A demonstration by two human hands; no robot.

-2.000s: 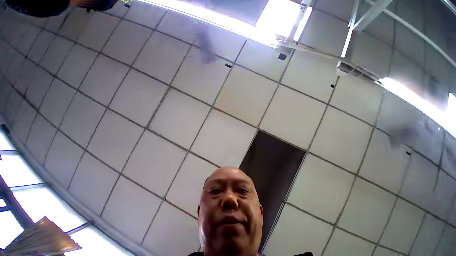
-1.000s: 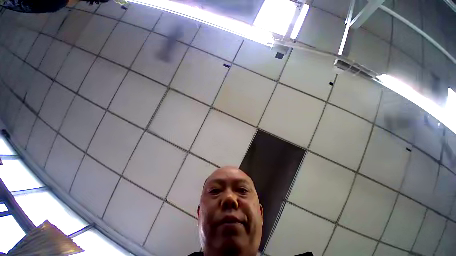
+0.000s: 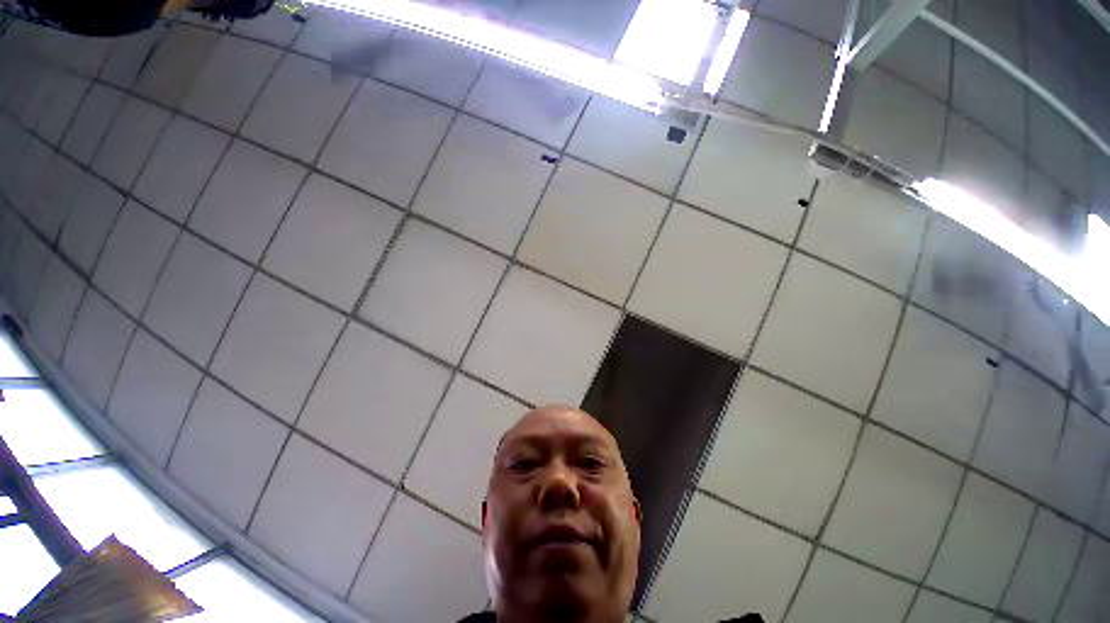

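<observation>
Neither of my hands is in view, and no work piece shows. The view points up at a pale tiled ceiling point(image 3: 572, 243). A person's head point(image 3: 560, 523) is nearest, at the bottom centre, with a little dark clothing at the lower edge. A dark rectangular panel or opening point(image 3: 663, 420) lies in the ceiling behind the head.
Bright strip lights point(image 3: 487, 51) cross the top, with white metal framing point(image 3: 889, 31) at the upper right. Bright windows point(image 3: 91, 487) are at the lower left, beside a brownish, pointed object point(image 3: 110, 590) that is unclear. A dark shape point(image 3: 85, 12) is cut off at the top left.
The view has shifted very slightly. The dark shape at the top left has changed outline, and the skin-coloured part beside it no longer shows. A faint blurred smudge on the ceiling has moved left.
</observation>
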